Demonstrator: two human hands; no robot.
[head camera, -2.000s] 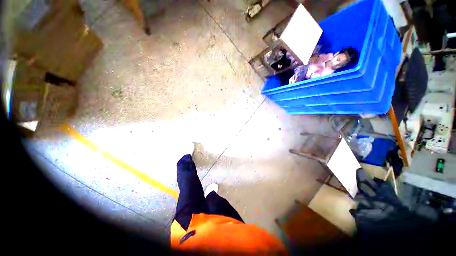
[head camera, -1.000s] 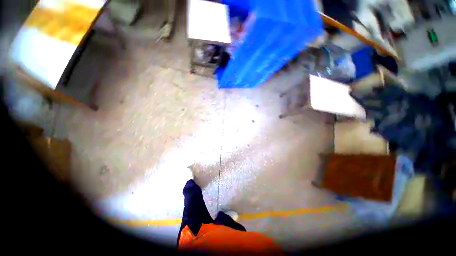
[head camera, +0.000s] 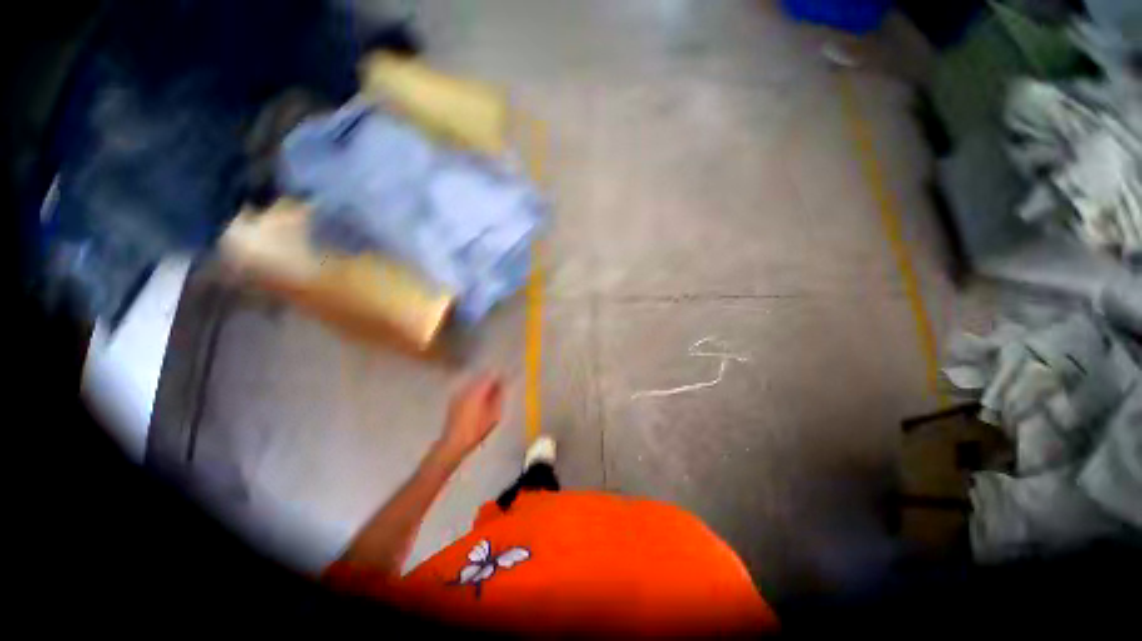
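My left hand (head camera: 473, 413) hangs low over the floor at lower centre, its bare forearm coming in from the lower left. It is small and blurred, no object shows in it, and its finger pose is unclear. My right hand is out of the picture. Ahead of my left hand, a heap of light blue denim (head camera: 420, 207) lies over brown-yellow boxes or boards (head camera: 363, 301). One of my shoes (head camera: 540, 451) shows beside the hand, on the yellow floor line.
Dark blue denim (head camera: 163, 113) is heaped at upper left, above a white-topped stool or table (head camera: 138, 351). Pale grey-green cloth piles (head camera: 1046, 388) stand at the right. A second yellow line (head camera: 887, 219) crosses the floor. A thin white string (head camera: 701, 382) lies on the floor. A blue object is at the top.
The view has swung round to the right. The large blue bin and seated person have left the picture, denim heaps now show at left, and my left hand has come into view.
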